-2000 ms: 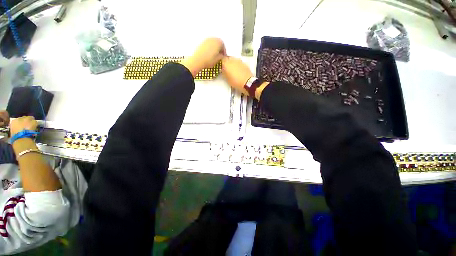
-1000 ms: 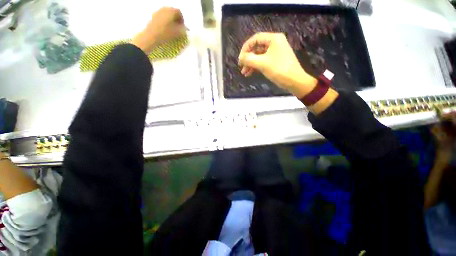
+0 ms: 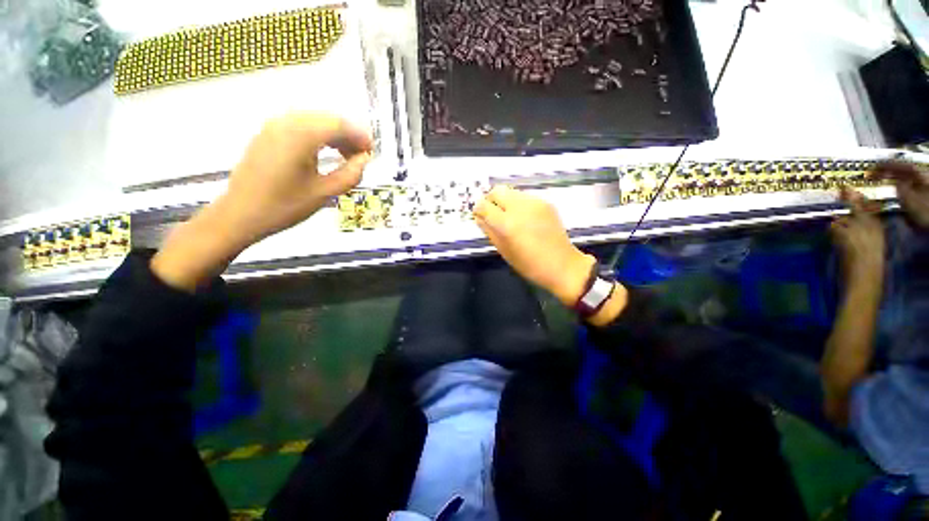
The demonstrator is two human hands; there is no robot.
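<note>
A pale circuit board panel (image 3: 433, 201) lies in the rail in front of me, with yellow parts at its left end. My left hand (image 3: 277, 183) is just above and left of it, thumb and forefinger tips nearly meeting; any tiny part between them cannot be made out. My right hand (image 3: 532, 242) has its fingertips at the panel's right end; what they pinch is hidden. The block of yellow components (image 3: 229, 49) lies at the upper left. The black parts tray (image 3: 570, 107) at the upper middle holds loose dark cylindrical components (image 3: 520, 36).
Conveyor rail (image 3: 570, 198) runs along the table's front edge. Filled boards (image 3: 754, 179) lie in it at right, another (image 3: 76, 242) at left. A clear plastic bag (image 3: 76, 61) sits far left. A thin cord (image 3: 667, 175) crosses the rail. Another person's hands (image 3: 866, 209) are at far right.
Both hands have come down to the rail, my left from the yellow block and my right from over the tray. The view has shifted, with bench items higher in the picture.
</note>
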